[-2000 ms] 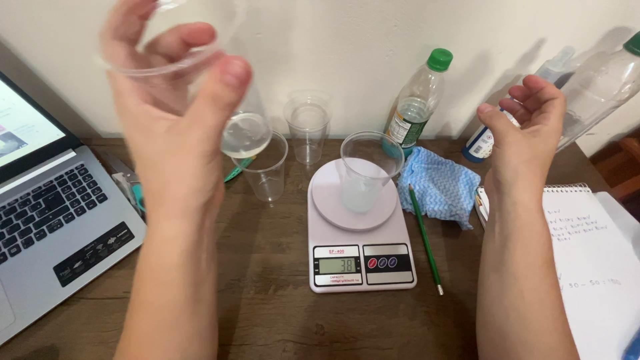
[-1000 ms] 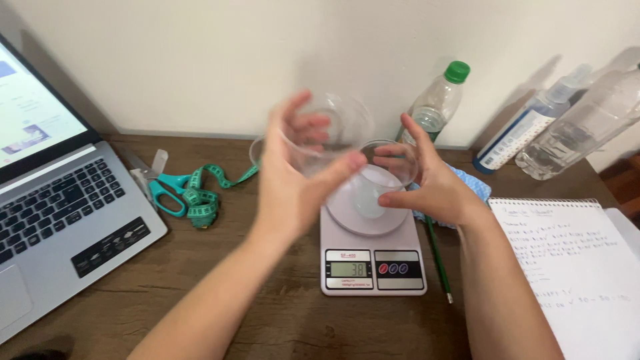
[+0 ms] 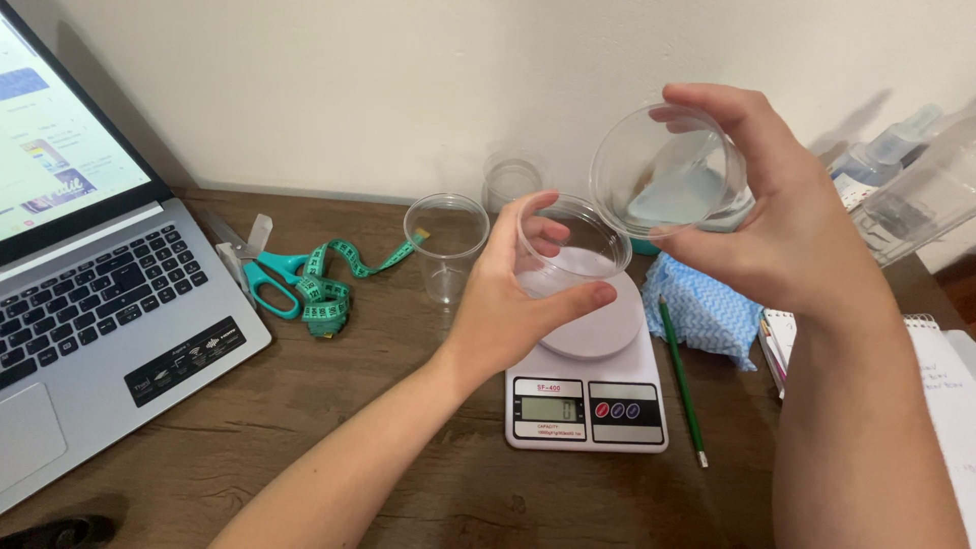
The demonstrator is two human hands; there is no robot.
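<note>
My right hand [image 3: 770, 206] grips a clear plastic cup [image 3: 671, 171], tilted toward the left, with cloudy pale liquid [image 3: 681, 197] inside. Lower and to its left, my left hand [image 3: 526, 293] holds another clear plastic cup [image 3: 573, 238], whose contents I cannot make out. That cup is over the round plate of a white digital kitchen scale [image 3: 591, 335], and its display [image 3: 549, 409] reads 0. Two more clear cups, one nearer [image 3: 446, 244] and one by the wall [image 3: 515, 177], stand on the wooden table left of the scale.
An open laptop [image 3: 114, 305] is at the left, beside teal-handled scissors [image 3: 274, 286] and a green measuring tape [image 3: 324, 293]. Right of the scale lie a green pencil [image 3: 684, 381] and a blue patterned cloth [image 3: 701, 313]. A spiral notebook [image 3: 942, 381] and clear bottles [image 3: 915, 191] are farther right.
My right hand has lifted the cup with cloudy liquid off the scale, and its reading went from 38 to 0. My left hand has brought its cup over the scale.
</note>
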